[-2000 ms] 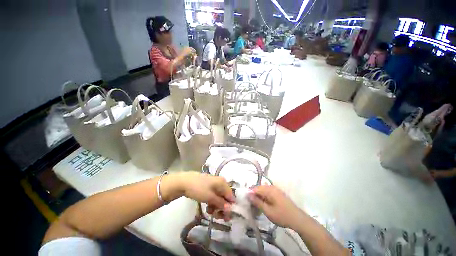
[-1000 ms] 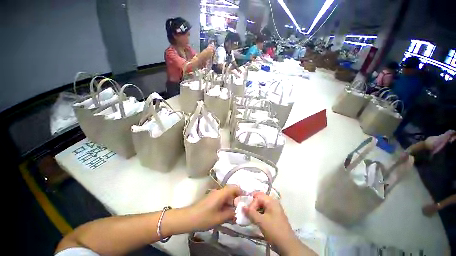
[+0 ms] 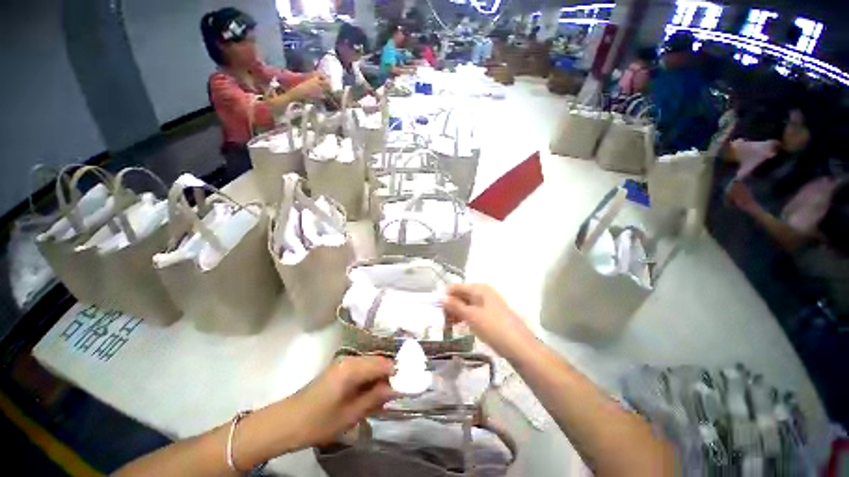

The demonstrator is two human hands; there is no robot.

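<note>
A small white piece (image 3: 411,367) is pinched in the fingers of my left hand (image 3: 358,387), above the nearest bags. My right hand (image 3: 468,306) is at the right side of the mouth of a beige tote bag (image 3: 407,343) filled with white stuffing paper (image 3: 402,296). Its fingers are bent near the handle; what they touch is hard to tell. Another beige bag (image 3: 419,456) stands closest to me, partly cut by the lower edge.
Beige bags (image 3: 219,279) stand in rows ahead and left. A red board (image 3: 509,188) lies mid-table. Another bag (image 3: 596,289) stands right. A strap bundle under clear poly (image 3: 735,410) lies lower right. Several people stand around the white table (image 3: 149,391).
My hands have parted: the left keeps the white piece and the right has moved up to the bag mouth. The view has turned right. A lone bag has appeared on the table's right side.
</note>
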